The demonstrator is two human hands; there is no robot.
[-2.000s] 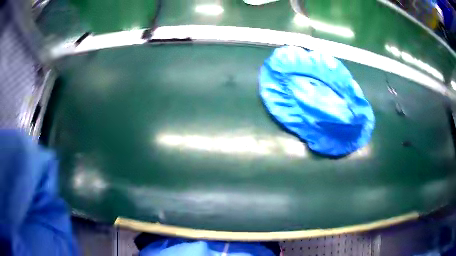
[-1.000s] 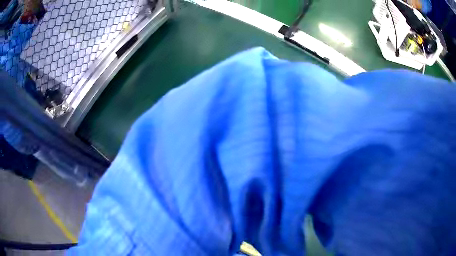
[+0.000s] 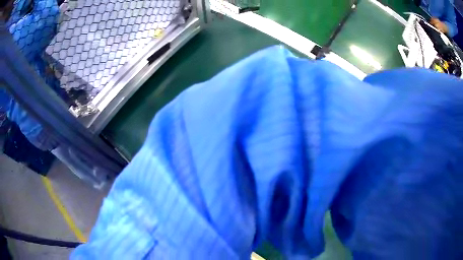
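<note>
A blue striped smock sleeve [image 3: 264, 137] fills the middle and right of the view, close to the camera, and hides most of the green bench mat [image 3: 167, 81]. Neither of my hands shows; whether they hold anything cannot be seen. At the upper right, a white open housing [image 3: 419, 43] with black parts and a small yellow piece [image 3: 442, 67] is on the green conveyor belt [image 3: 304, 20], cut off by the sleeve below.
A mesh side panel [image 3: 119, 43] in a metal frame stands at the upper left. People in blue are beyond it [image 3: 33, 30] and at the upper right [image 3: 437, 12]. A white rail [image 3: 269, 28] separates mat and belt. A yellow floor line [image 3: 63, 208] shows lower left.
The blue cap seen at first is no longer in view. The sleeve came across the mat. Since the last frame the scene has shifted right, and the white housing sits nearer the right edge.
</note>
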